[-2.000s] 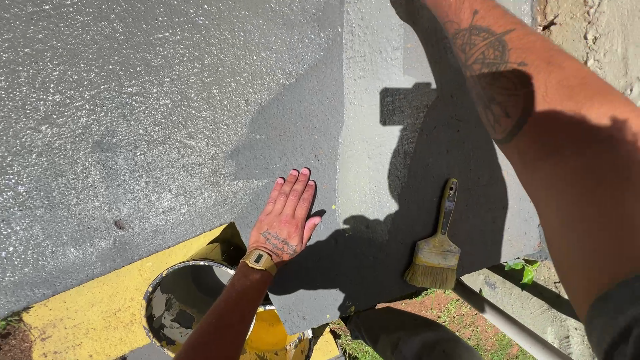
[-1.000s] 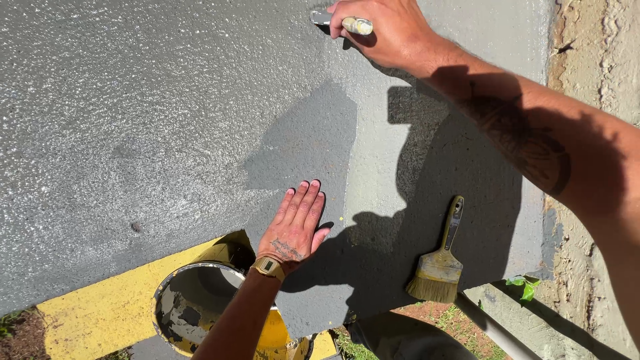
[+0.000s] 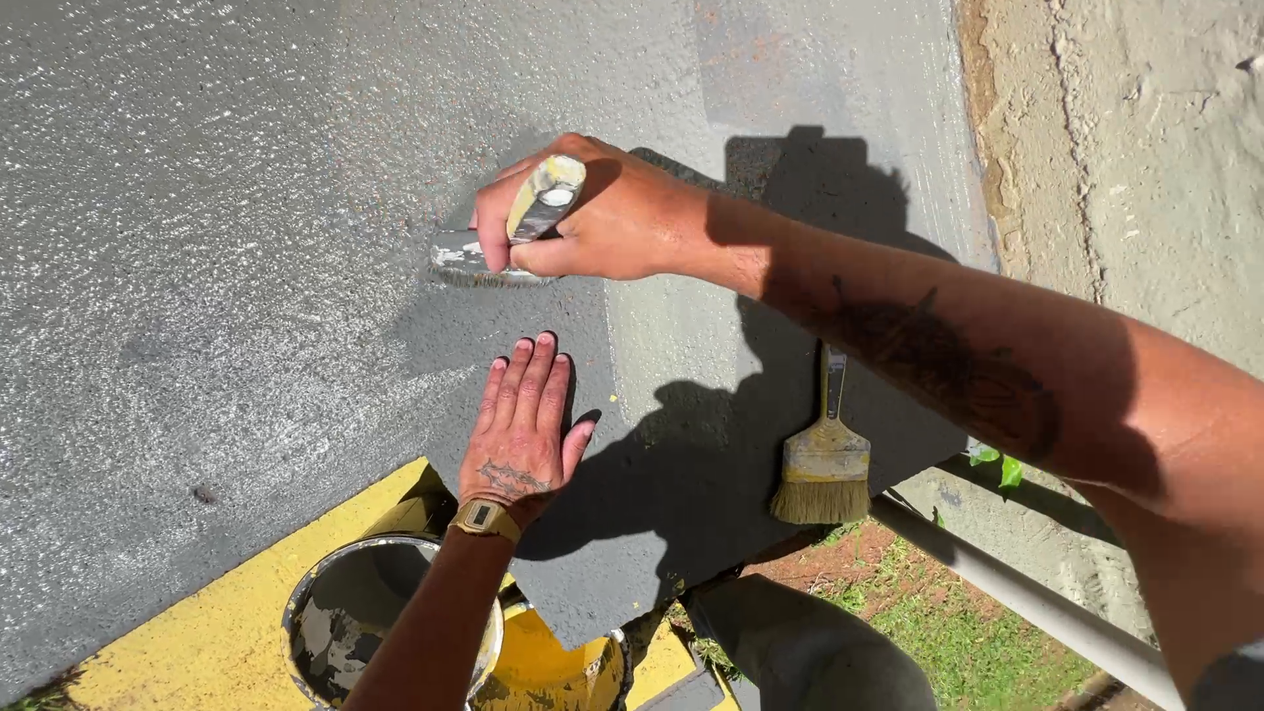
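Observation:
My right hand (image 3: 612, 212) grips the handle of a wide paintbrush (image 3: 474, 259), its bristles against the grey painted surface (image 3: 247, 296). Below it, my left hand (image 3: 523, 425) lies flat on the same surface, fingers extended, a gold-coloured watch on the wrist. A second flat paintbrush (image 3: 826, 464) with pale bristles rests on the grey surface beneath my right forearm, its handle partly hidden. Near my left forearm stands a paint-spattered bucket (image 3: 341, 602) with grey paint inside. A container with yellow paint (image 3: 553, 667) sits beside it, partly covered by the surface's edge.
A yellow painted edge (image 3: 197, 632) borders the grey surface at lower left. A rough wall (image 3: 1165, 197) runs along the right. A pale pipe (image 3: 1027, 597) slants past grass and soil (image 3: 918, 632). My shadow crosses the surface.
My right hand, at the top of the view with the brush one second ago, has moved down and left, nearer my left hand. My left hand remains flat on the surface.

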